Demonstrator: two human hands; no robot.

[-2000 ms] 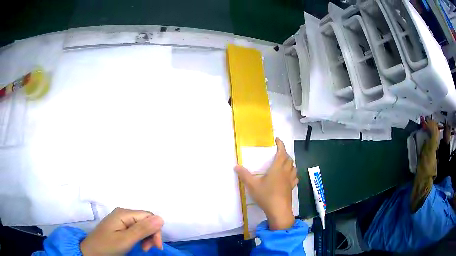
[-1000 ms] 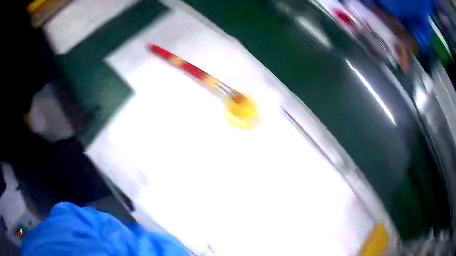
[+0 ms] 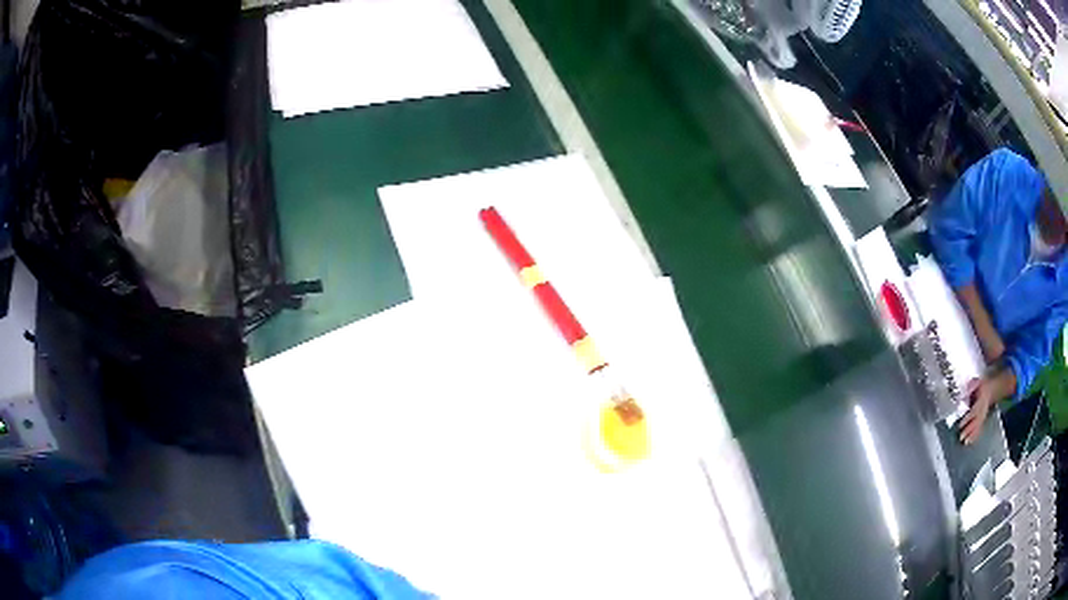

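Observation:
No hand of mine is in view; only a blue sleeve (image 3: 234, 572) shows at the bottom left edge. A brush (image 3: 533, 277) with a red handle and pale yellow bands lies slantwise on white paper (image 3: 433, 434). Its bristle end rests at a round translucent yellow item (image 3: 622, 434), which may be a tape roll or small dish. The paper is very bright, so its details are lost.
An open black bin bag (image 3: 252, 176) with white scrap (image 3: 182, 234) stands left of the bench. More white paper (image 3: 375, 53) lies farther along the green bench top (image 3: 351, 223). A shiny green conveyor (image 3: 726, 270) runs at right. A person in blue (image 3: 995, 223) works beyond it.
The view has swung left, away from the yellow strip, glue tube and white housings. Both my hands have left the picture. The brush and round item now show clearly, with the bin bag beyond.

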